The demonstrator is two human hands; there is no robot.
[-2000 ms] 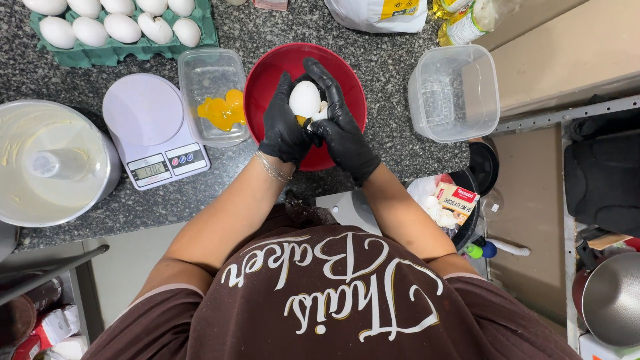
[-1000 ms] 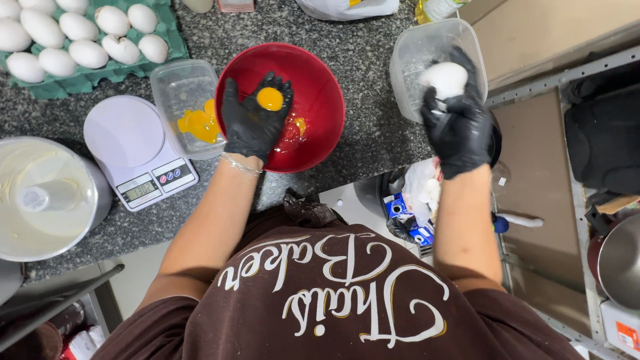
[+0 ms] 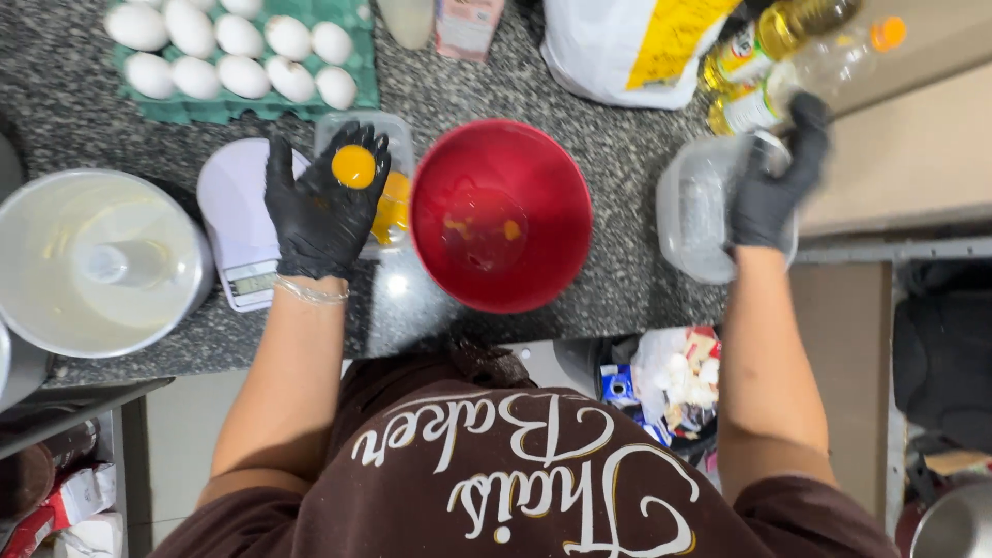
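My left hand (image 3: 329,201), in a black glove, is palm up with a whole egg yolk (image 3: 354,167) resting on its fingers. It is over the kitchen scale (image 3: 232,194) and the edge of a clear plastic container that holds egg yolks (image 3: 393,208). To its right stands a red bowl (image 3: 500,279) with egg white and bits of yolk inside. My right hand (image 3: 777,178), also gloved and blurred, is over the rim of an empty-looking clear square container (image 3: 690,225); its fingers are apart, and nothing is seen in them.
White eggs (image 3: 240,77) fill a green egg tray (image 3: 360,46) at the back left. A round metal tube pan (image 3: 105,341) stands at the left. A white and yellow bag (image 3: 620,54) and oil bottles (image 3: 744,108) are at the back right. Below the granite counter's edge is a bin with waste (image 3: 682,380).
My left hand has moved left from over the red bowl, with the yolk on it. My right hand, which held something white over the square container a second ago, no longer shows it.
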